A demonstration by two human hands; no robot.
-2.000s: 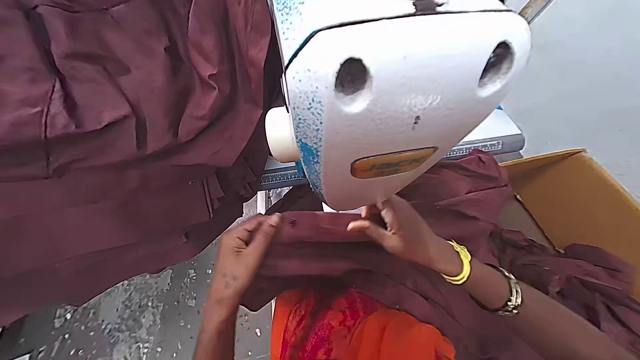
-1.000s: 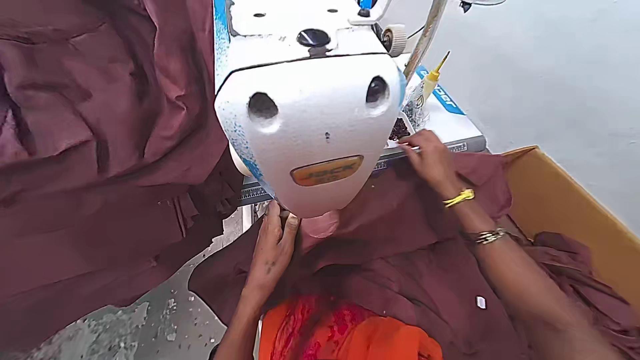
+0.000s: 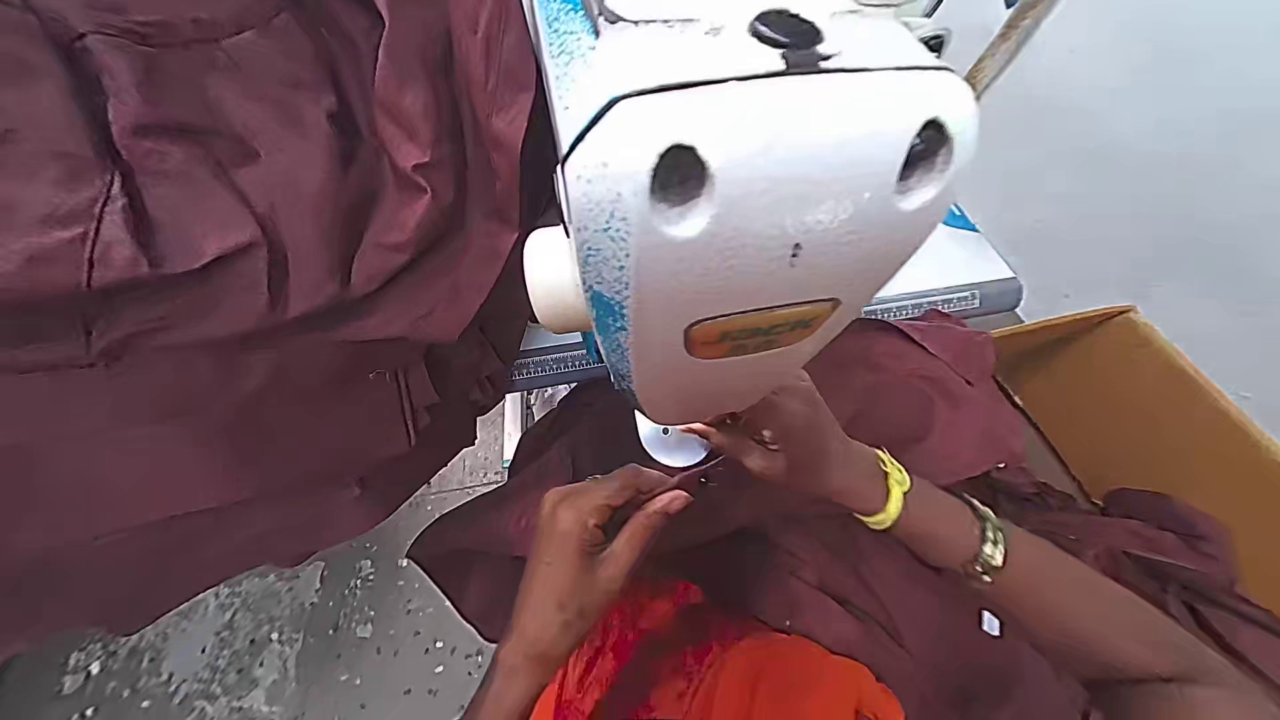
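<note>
Below the head of a white Jack sewing machine, my left hand pinches an edge of maroon fabric between thumb and fingers. Close by on the right, my right hand has its fingertips at the same cloth, partly under the machine head; whether they grip it is not plain. A round white disc shows between the machine head and the cloth. The fabric hangs across my lap. The needle area is hidden behind the machine head.
More maroon fabric hangs at the left, next to the machine's white knob. An open cardboard box stands at the right with maroon cloth at its edge. The machine bed shows behind the head.
My right hand has come back from the bed's far right side to the cloth below the machine head. My left hand has moved from the head's lower edge toward my lap.
</note>
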